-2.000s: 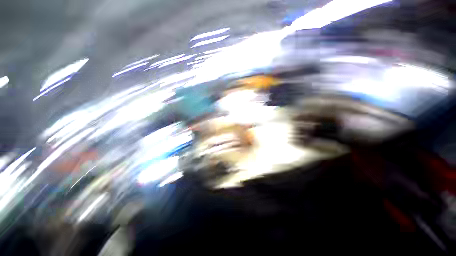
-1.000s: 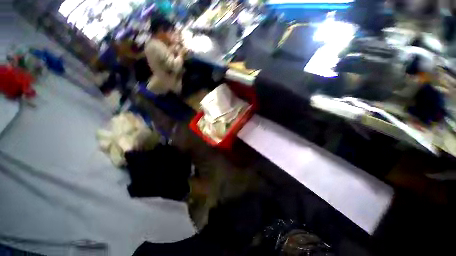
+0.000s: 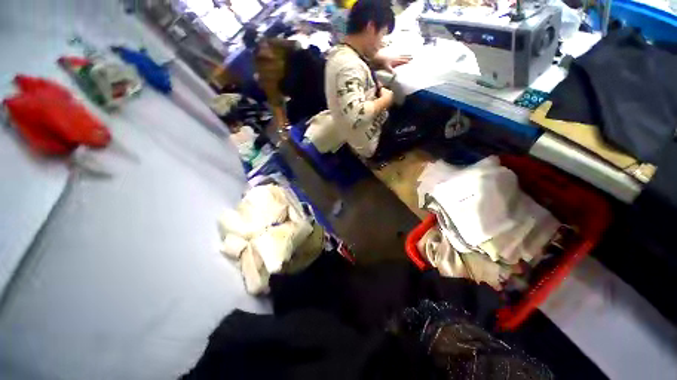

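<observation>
Black garments [image 3: 319,341] fill the bottom middle in a dark heap, with soft folds that are hard to separate. A dark sleeve with glittery stripes [image 3: 475,345] lies at the bottom edge, right of the middle, against the black cloth. No hand shows clearly at its end. I cannot tell whether a hand is hidden in the cloth. My left hand and my right hand are not visible.
A red basket [image 3: 512,315] holds pale cloth pieces [image 3: 482,211] at right. A seated person [image 3: 356,96] works at a sewing machine [image 3: 494,48]. Cream cloth [image 3: 271,234] is heaped beyond the black garments. Black cloth [image 3: 631,89] lies on the right table. Red cloth [image 3: 56,119] hangs upper left.
The view has steadied and moved closer to the red basket, which now looks larger and further right. The seated person and the sewing machine show more clearly. The black garments spread across the bottom middle.
</observation>
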